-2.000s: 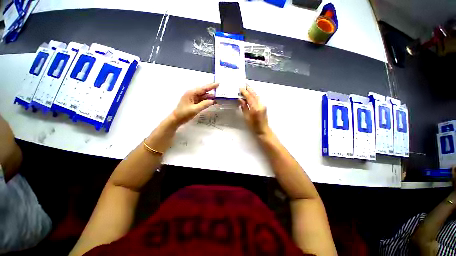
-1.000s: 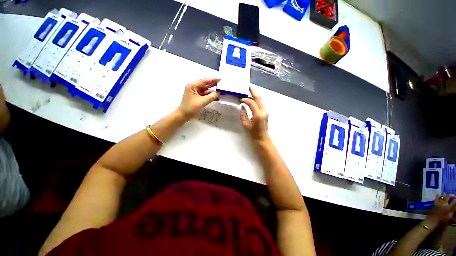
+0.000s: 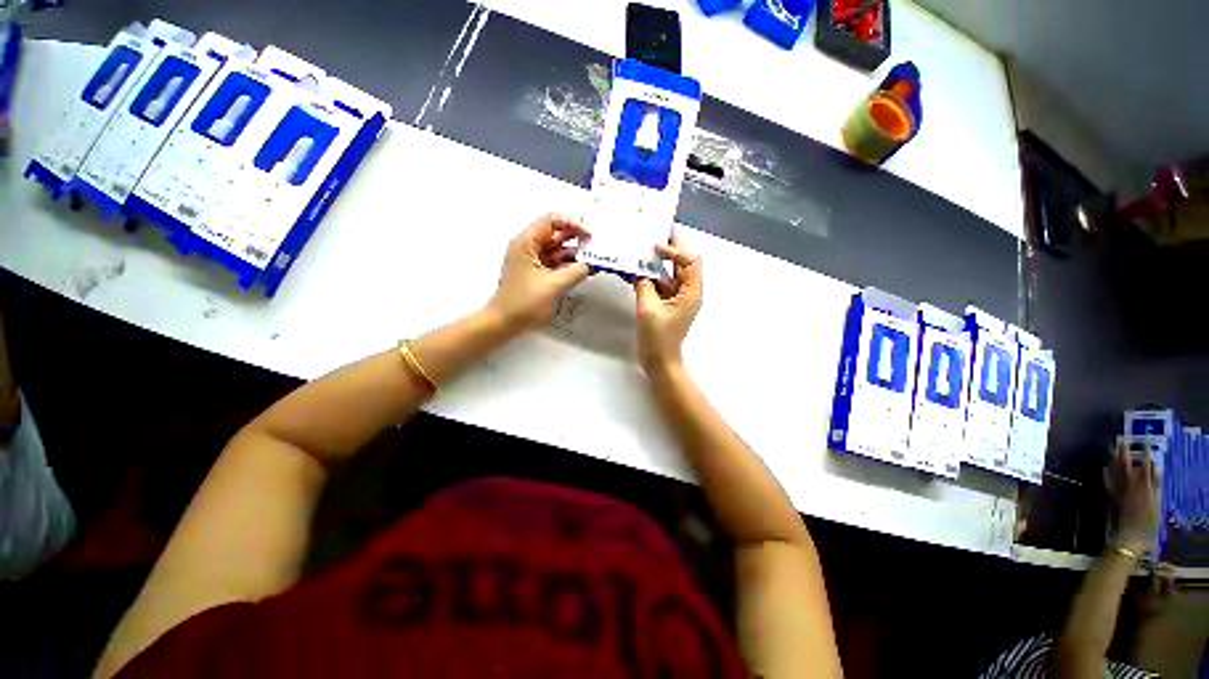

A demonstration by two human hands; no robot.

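A slim white-and-blue retail carton [image 3: 642, 173] is in front of me, its blue end away from me and its near end between my hands. My left hand [image 3: 541, 272] grips the near left corner with thumb and fingers. My right hand [image 3: 671, 303] holds the near right corner. The near end flap is mostly hidden by my fingers. Several overlapping open cartons [image 3: 226, 166] lie on the left with blue tabs sticking out. Several overlapping cartons [image 3: 941, 385] lie in a row on the right.
A black phone [image 3: 652, 36] lies beyond the carton. Wrinkled clear tape [image 3: 762, 190] is stuck on the dark band. A tape roll [image 3: 878, 127], a dark tray [image 3: 854, 29] with red pieces and blue pouches [image 3: 778, 19] are at the far side. A person's hand [image 3: 1134, 504] is by cartons at far right.
The carton in my hands now shows its front more fully and looks larger. My fingers have closed in on its near end. The other person's hand at far right has moved onto the cartons there.
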